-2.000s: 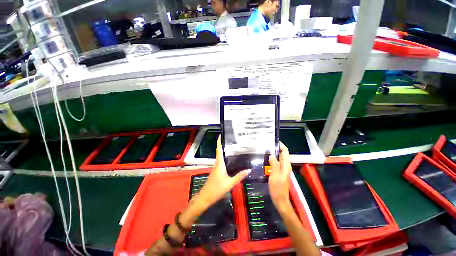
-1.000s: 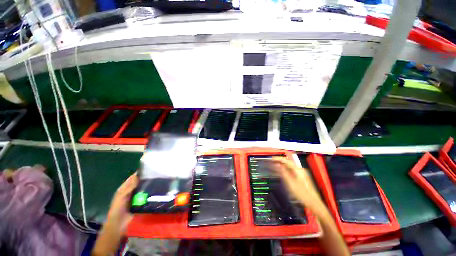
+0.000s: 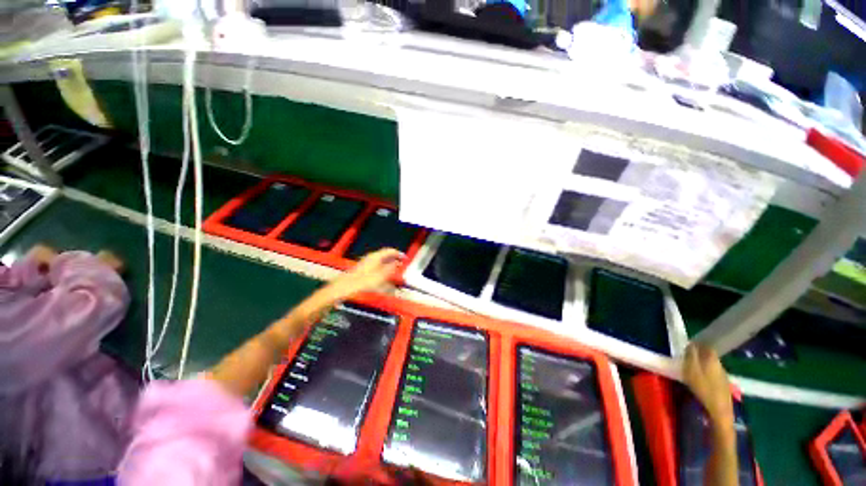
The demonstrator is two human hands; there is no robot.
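The front red tray (image 3: 501,380) holds three tablets side by side, each showing a black screen with green text lines: the left one (image 3: 332,380), the middle one (image 3: 437,399) and the right one (image 3: 562,418). Behind it lies a white tray (image 3: 574,302) with three dark tablets. My left hand (image 3: 372,272) is at the front tray's rear left, fingertips by the white tray's left end. My right hand (image 3: 707,375) is by the white tray's right end, above the right red tray. Neither hand holds a tablet; whether the fingers grip a tray edge is unclear.
Another red tray (image 3: 285,237) with three dark units lies at the back left. A red tray (image 3: 655,413) with a tablet is at the right. White cables (image 3: 195,209) hang at left. Sheets (image 3: 475,180) hang from the shelf. A person's pink sleeve (image 3: 57,304) is at far left.
The tablet held in my left hand now lies in the front red tray's left slot. Both hands have moved to the trays' rear ends. The view has turned and tilted.
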